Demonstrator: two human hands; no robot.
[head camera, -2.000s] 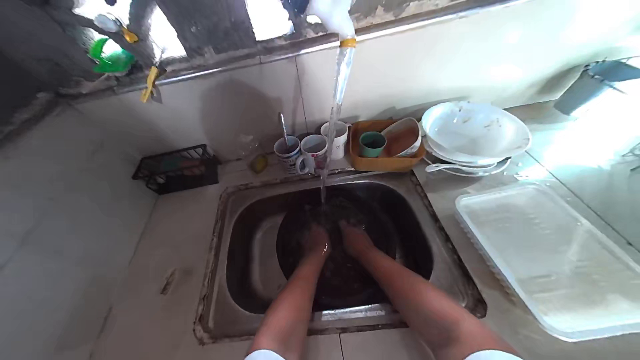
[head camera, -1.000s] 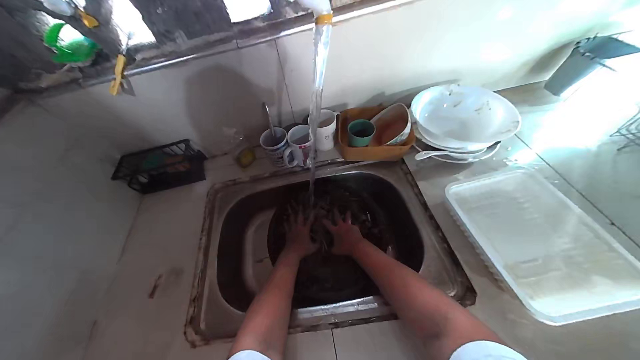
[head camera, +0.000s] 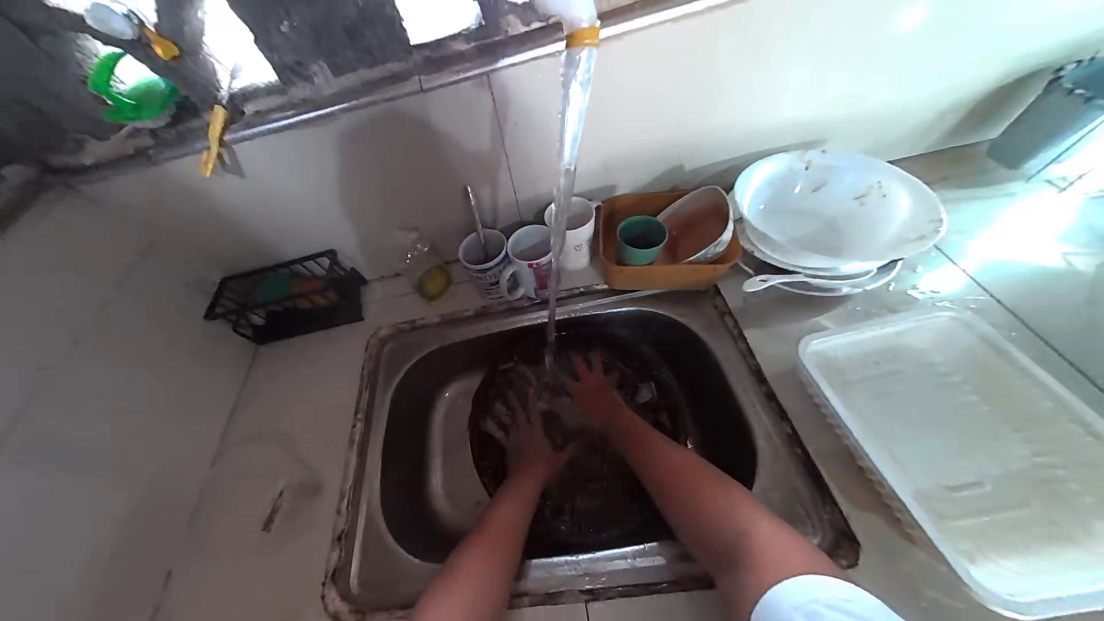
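A dark round basin (head camera: 595, 509) sits inside the stainless steel sink (head camera: 431, 323), with water and dark pieces in it that I cannot make out. My left hand (head camera: 528, 440) lies palm down in the basin's left part, fingers spread. Just right of it and slightly higher, my right hand (head camera: 597, 397) is also palm down with fingers apart. Neither hand visibly holds anything, though the water partly hides the fingertips. A stream of water (head camera: 565, 172) falls from the yellow-ringed spout (head camera: 583, 36) between my two hands.
Behind the sink stand mugs (head camera: 483, 259), an orange tray (head camera: 664, 278) with a green cup and a bowl, and stacked white dishes (head camera: 841, 207) with a spoon. A clear plastic tray (head camera: 966, 448) lies on the right counter. A black basket (head camera: 289, 297) is at the back left.
My hands were lower in the dark basin two seconds ago, with the fingers hidden; now the fingers show, spread apart. Since one second ago, my right hand has moved up beside the water stream.
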